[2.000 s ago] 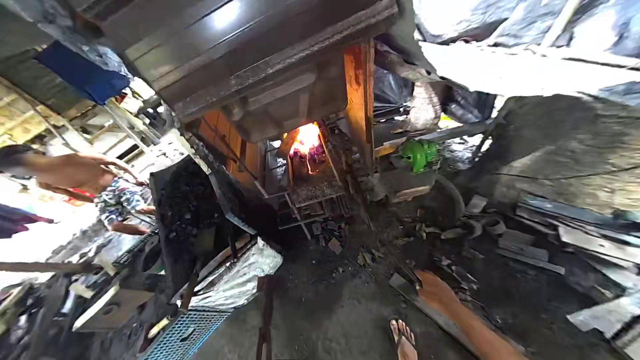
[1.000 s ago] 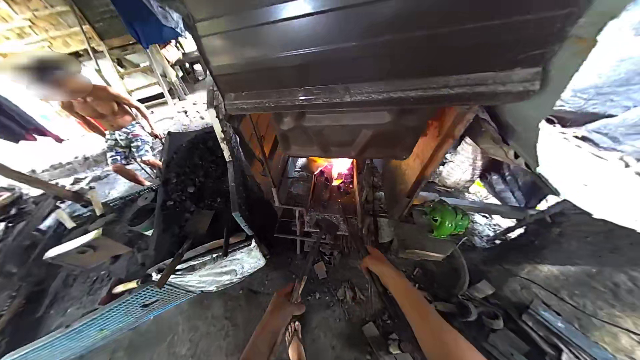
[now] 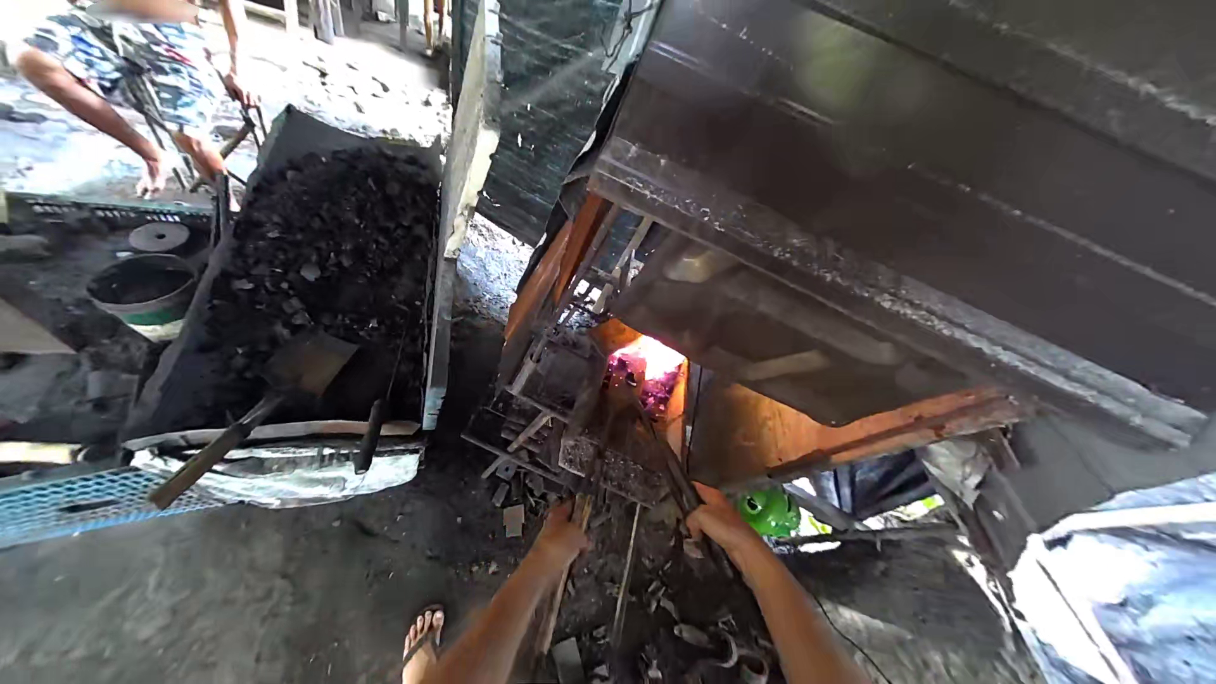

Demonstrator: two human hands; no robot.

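Glowing coals (image 3: 650, 372) burn in a forge opening beneath a dark metal hood (image 3: 855, 161). My left hand (image 3: 562, 532) is closed around a long, thin shaft in front of the forge; the shaft's far end is lost among dark metal parts. To its right, my right hand (image 3: 714, 518) grips a dark metal bar (image 3: 674, 470) that slants up toward the coals. Whether the bar is a tongs' handle cannot be told. Between both hands and the fire lies the forge's sooty front ledge (image 3: 617, 461).
Left stands a bin of charcoal (image 3: 332, 237) with a shovel (image 3: 309, 366) resting on it. A bucket (image 3: 144, 290) and blue plastic mesh (image 3: 90, 508) are farther left. Another person (image 3: 142, 85) crouches at the upper left. Scraps litter the floor by my foot (image 3: 424, 641); a green object (image 3: 768, 513) is at right.
My left hand, out of sight two seconds ago, has come in beside the right. My right hand has moved from the floor scraps to the forge front. The view has swung considerably.
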